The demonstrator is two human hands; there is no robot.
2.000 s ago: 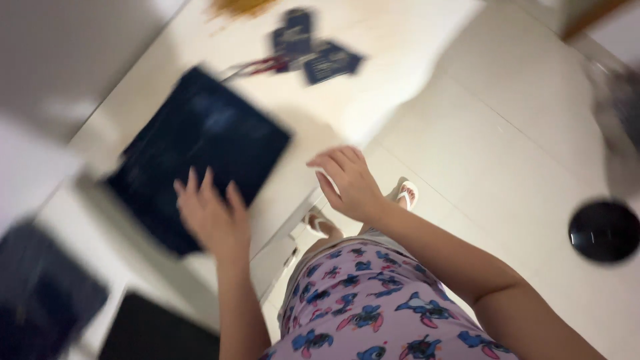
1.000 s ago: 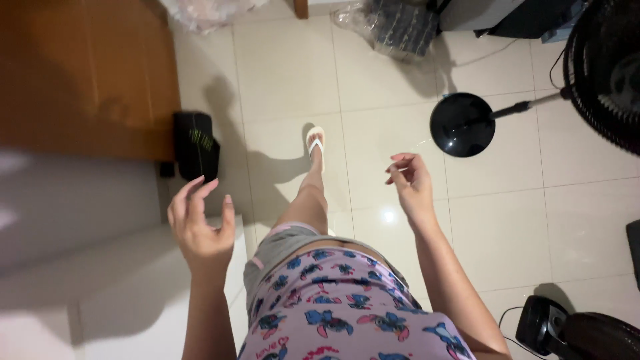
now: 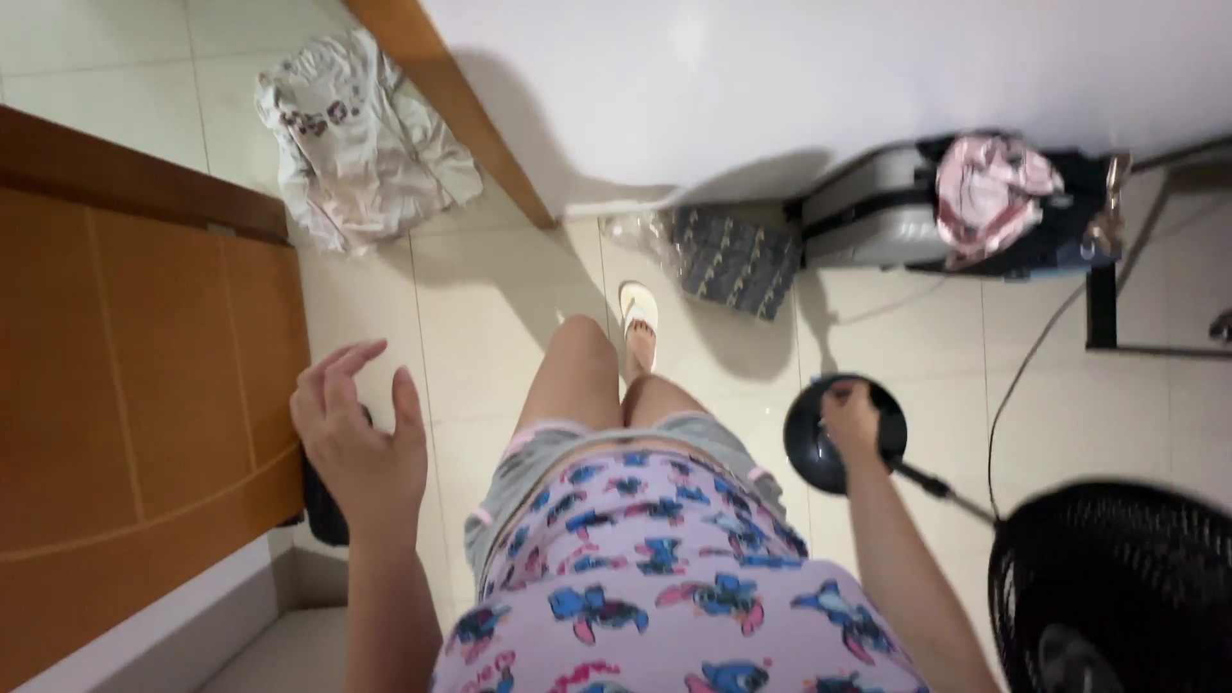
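My left hand [image 3: 361,438] hangs in the air at the left with fingers apart and nothing in it, near the wooden door [image 3: 192,366]. Over the round black base of a standing fan [image 3: 808,438] is my right hand [image 3: 852,419], a little blurred; its fingers look partly curled, and whether they touch anything cannot be told. The black fan head [image 3: 1116,587] is at the lower right. Below me, one foot in a white flip-flop [image 3: 637,303] shows on the tiles.
A crumpled white garment [image 3: 356,154] lies on the floor by the door frame [image 3: 481,115]. A dark patterned bundle in clear plastic [image 3: 736,260] rests beside a grey suitcase [image 3: 866,217] with a pink cloth [image 3: 991,197] on top. A cable [image 3: 1020,375] runs near the fan.
The view has swung from the white surface with dark folded cloth to the floor and doorway. My left hand, over the dark cloth two seconds ago, is now away from it.
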